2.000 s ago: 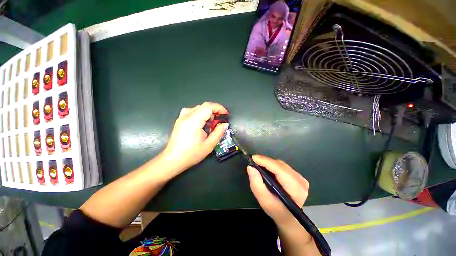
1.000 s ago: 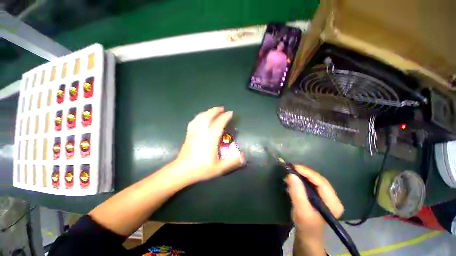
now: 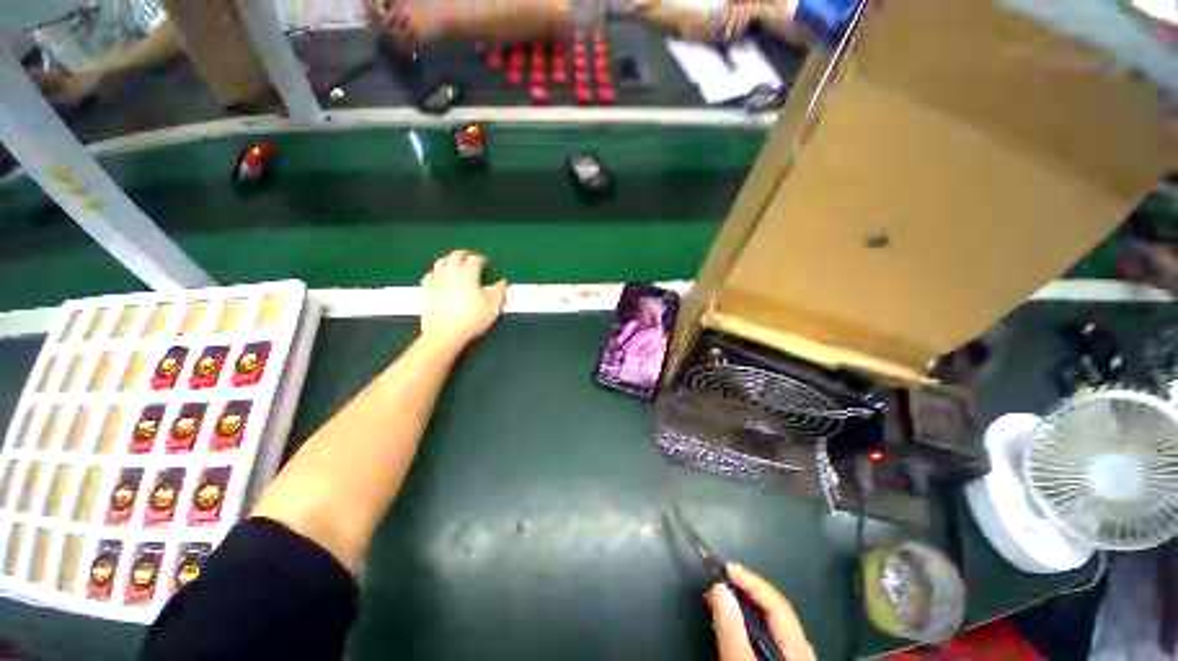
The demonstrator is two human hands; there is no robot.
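Observation:
My left hand (image 3: 463,300) is stretched forward over the white bench edge beside the green conveyor belt (image 3: 349,245), back of the hand up. Its palm and fingertips are hidden, and no unit shows in it. My right hand (image 3: 765,622), cut off by the lower edge, holds the black soldering iron (image 3: 723,581), its thin tip pointing up and left above the dark green mat (image 3: 556,452). Small dark units lie on the belt: one with red at the left (image 3: 255,164), one with red in the middle (image 3: 470,142) and one with a whitish face (image 3: 589,173).
White stacked trays (image 3: 297,349) with red parts stand left. A phone (image 3: 638,341) leans near the cardboard (image 3: 930,194) and fan grille (image 3: 769,398). A round container (image 3: 912,591) and white desk fan (image 3: 1114,471) are at right. Other people's arms (image 3: 504,18) show beyond the belt.
My left hand has moved from the mat forward to the bench edge, and the unit it held no longer shows there. The view has tilted up, showing the belt. My right hand keeps the iron.

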